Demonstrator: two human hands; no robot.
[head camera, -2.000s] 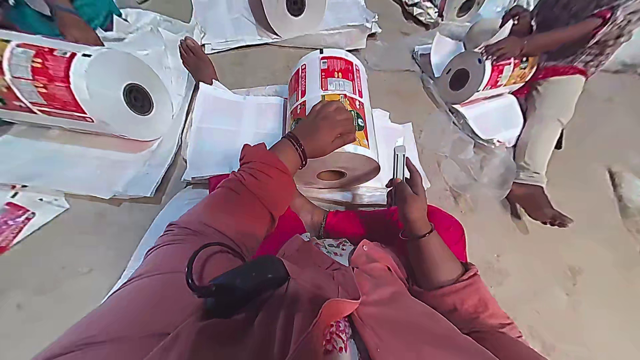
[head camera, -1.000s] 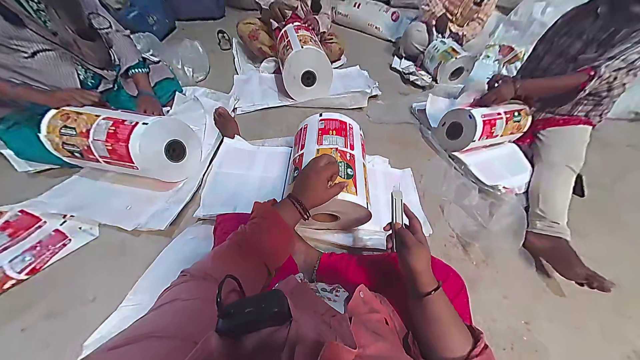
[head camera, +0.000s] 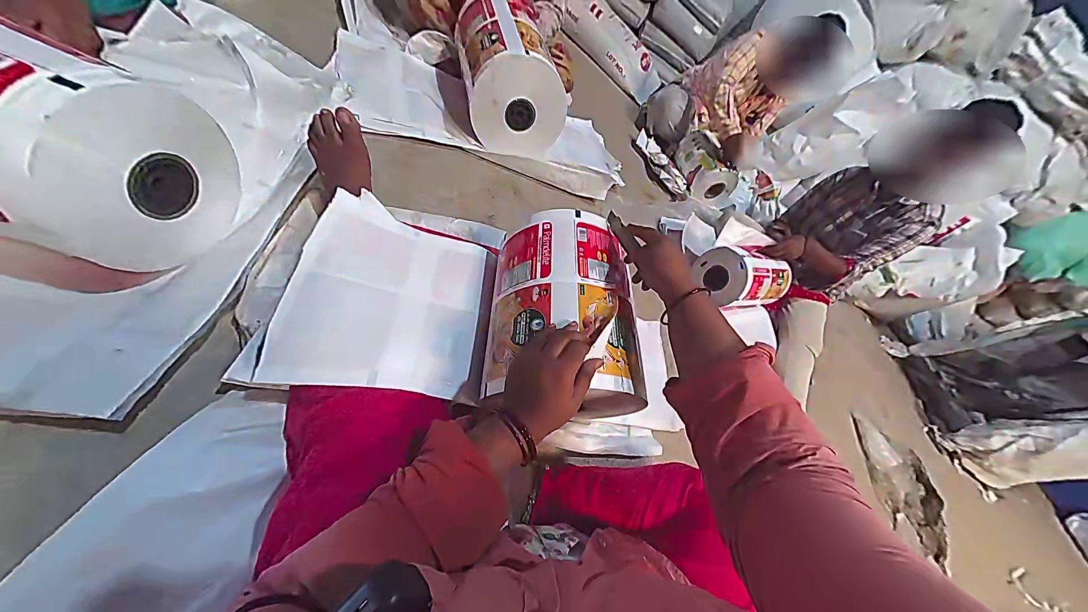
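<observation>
A roll of printed packaging film (head camera: 552, 310), red, white and yellow, lies between my knees with one end toward me. My left hand (head camera: 551, 374) rests on the near part of the roll, its fingertips at a lifted edge of the film. At the roll's far right side, my right hand (head camera: 659, 259) is closed around a slim blade-like tool (head camera: 623, 231); its handle is hidden in the fingers. White sheets (head camera: 374, 297) lie flat to the left of the roll, and more paper shows under its right side.
A large film roll (head camera: 127, 178) lies at the left on white sheets. Another roll (head camera: 517, 102) stands ahead, and a smaller one (head camera: 722, 276) lies at the right by a seated person (head camera: 884, 204). Crumpled white sheeting (head camera: 901, 93) is heaped behind.
My right hand has moved forward with the tool, from beside the roll's near end to its far right side. A film edge now stands lifted by my left hand. The view has shifted.
</observation>
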